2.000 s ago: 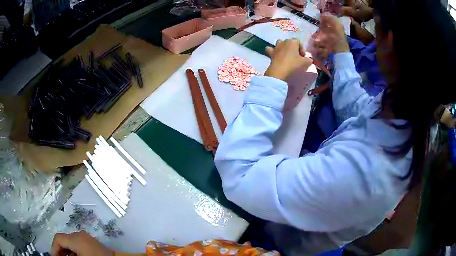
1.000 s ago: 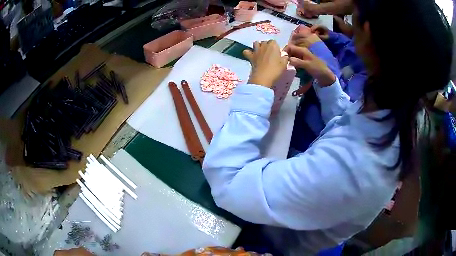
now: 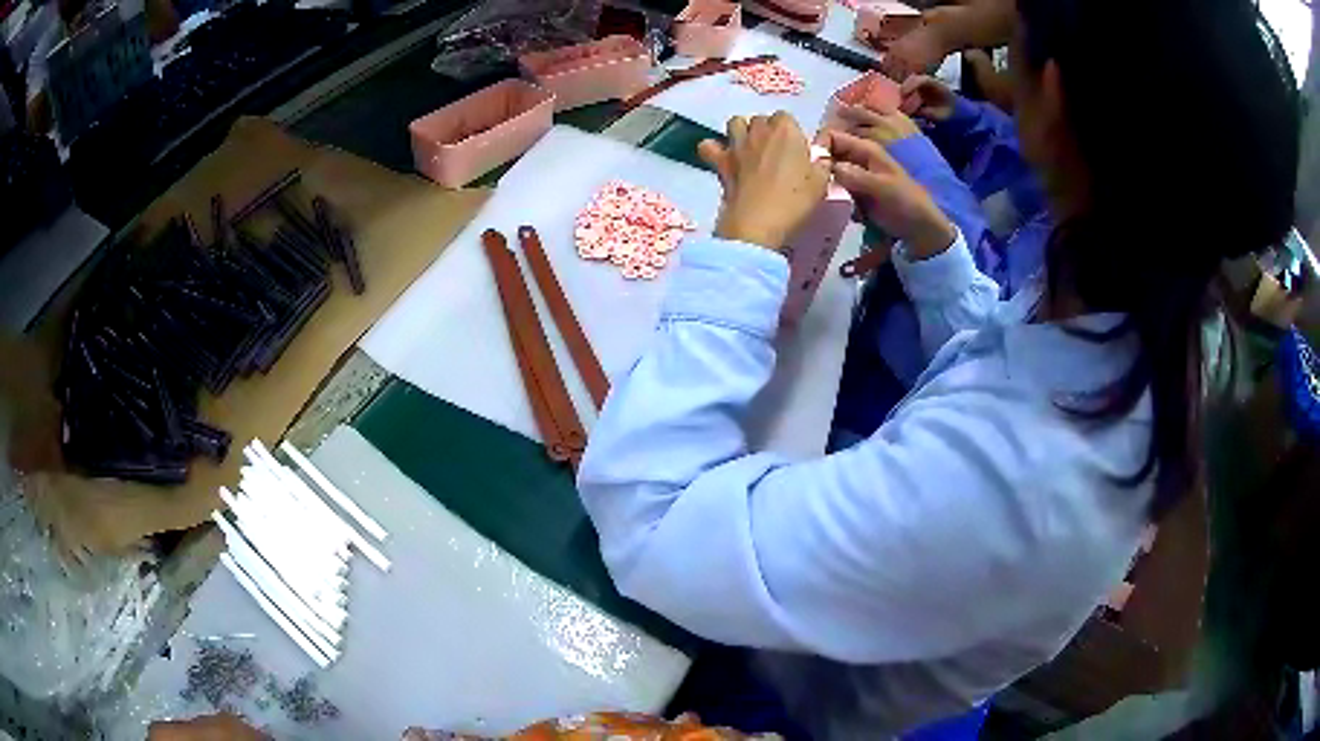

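Note:
White rods (image 3: 300,550) lie in a fanned pile on the white sheet at the lower left. Tiny grey metal fittings (image 3: 220,675) are scattered in front of them, near the bottom edge. My right hand (image 3: 212,728) shows only as a small cut-off strip at the bottom edge, just below the fittings; its fingers and anything in them are hidden. My orange patterned sleeve (image 3: 594,728) runs along the bottom edge. My left hand is out of the picture. Dark sleeves (image 3: 188,326) are heaped on brown paper (image 3: 413,232) at the left.
A person in a light blue sleeve (image 3: 695,507) works close on the right, holding a pink box-shaped piece (image 3: 815,261). Brown straps (image 3: 533,348), pink pieces (image 3: 633,229) and an open pink box (image 3: 482,132) are beyond. Crumpled clear plastic (image 3: 80,615) is at left.
The view has shifted, and the bench things sit further left. My right hand has dropped mostly out of the bottom edge. The neighbour's hands have moved together at the pink piece.

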